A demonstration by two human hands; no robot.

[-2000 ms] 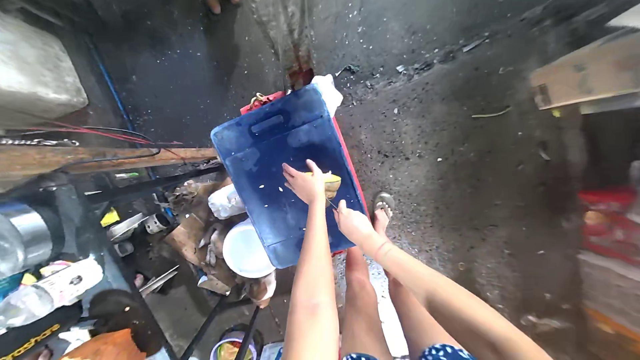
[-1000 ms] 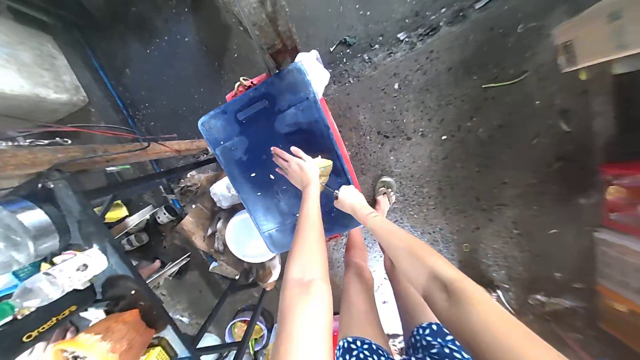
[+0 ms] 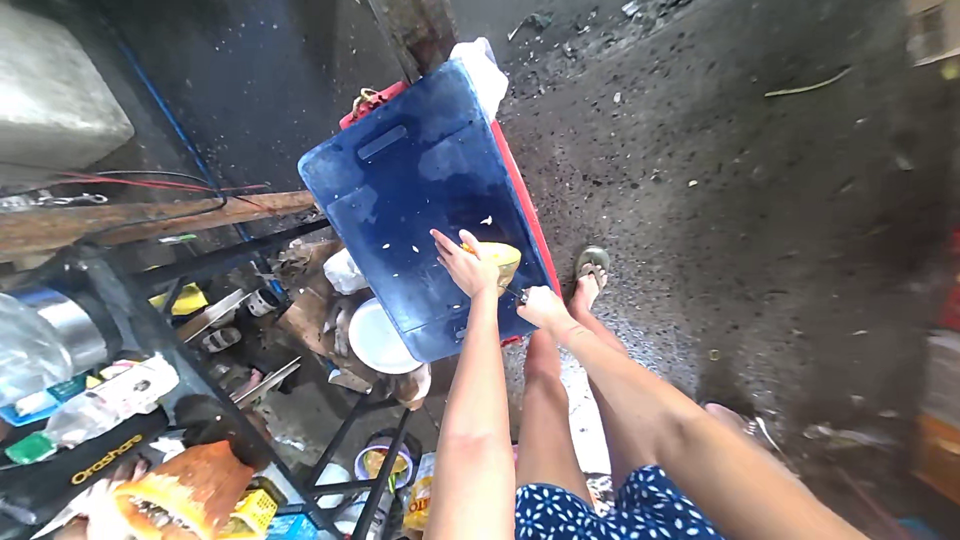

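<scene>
A piece of yellow-fleshed squash or similar produce (image 3: 504, 259) rests on the blue plastic lid (image 3: 420, 195) of a red box, near its right edge. My left hand (image 3: 471, 270) lies against the piece's left side, fingers spread and pressing on it. Just below and to the right, my right hand (image 3: 541, 307) is closed on the handle of a knife (image 3: 513, 292), whose thin blade reaches the lower edge of the piece; much of the blade is hidden. Pale seeds (image 3: 415, 249) are scattered over the lid.
A round white container (image 3: 381, 337) stands left of the box. A black metal frame (image 3: 202, 375) holds a plastic bottle and a large cut orange piece (image 3: 184, 487). A white bag (image 3: 481, 75) hangs at the lid's top corner. A wooden beam (image 3: 150, 217) reaches in from the left.
My hands stay at the yellow piece and the knife stays in my right hand. The fingers of my left hand have shifted slightly around the piece.
</scene>
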